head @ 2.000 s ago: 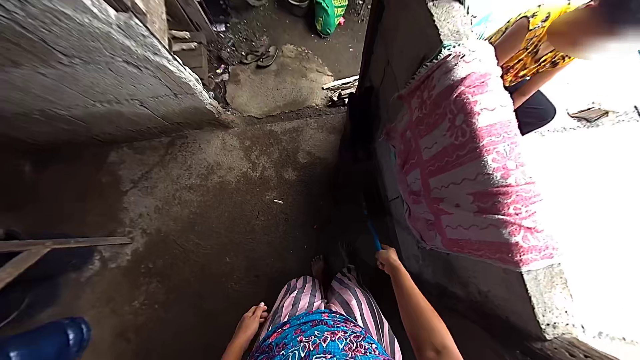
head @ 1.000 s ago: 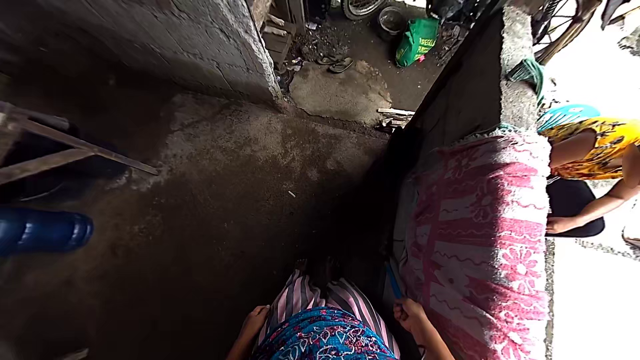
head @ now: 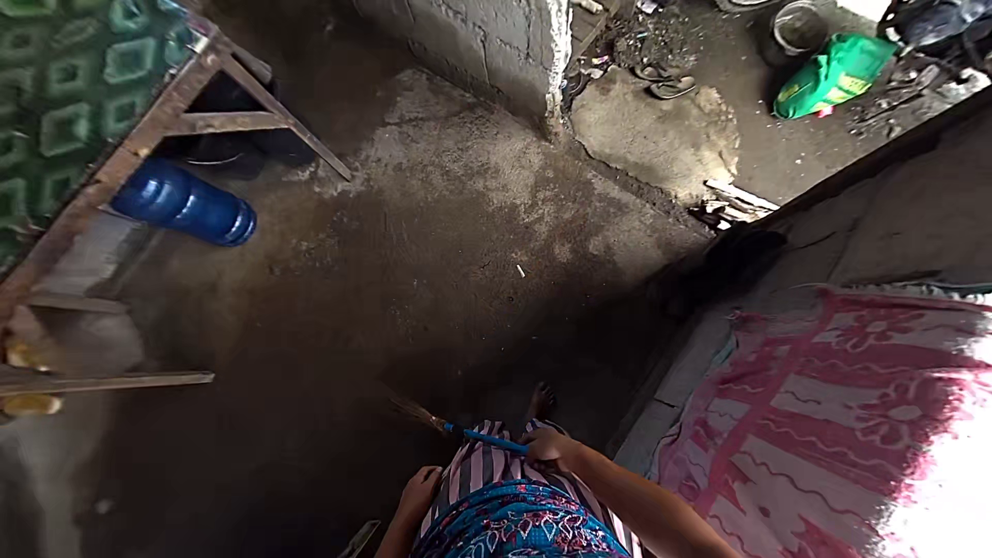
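Observation:
My right hand [head: 549, 449] is closed around the blue handle of a broom [head: 492, 441], in front of my striped trousers. The broom's thin brown bristles [head: 418, 412] point left, over the dark concrete floor [head: 372, 310]; whether they touch it I cannot tell. My left hand [head: 423, 482] hangs beside my left thigh, its fingers loosely bent, and I see nothing in it. A small white scrap [head: 520, 270] lies on the floor ahead of me.
At left, a wooden-framed table [head: 116, 159] with a green patterned cover stands over a blue water jug [head: 190, 203]. A block wall [head: 496, 54] juts in ahead. Sandals [head: 671, 87] and a green bag [head: 833, 77] lie beyond. A pink-and-white cloth [head: 821, 403] drapes the right wall.
The view has swung left, bringing the green-covered table in. The broom in my right hand has come across in front of my legs, its bristles now in sight. The person at right is out of view.

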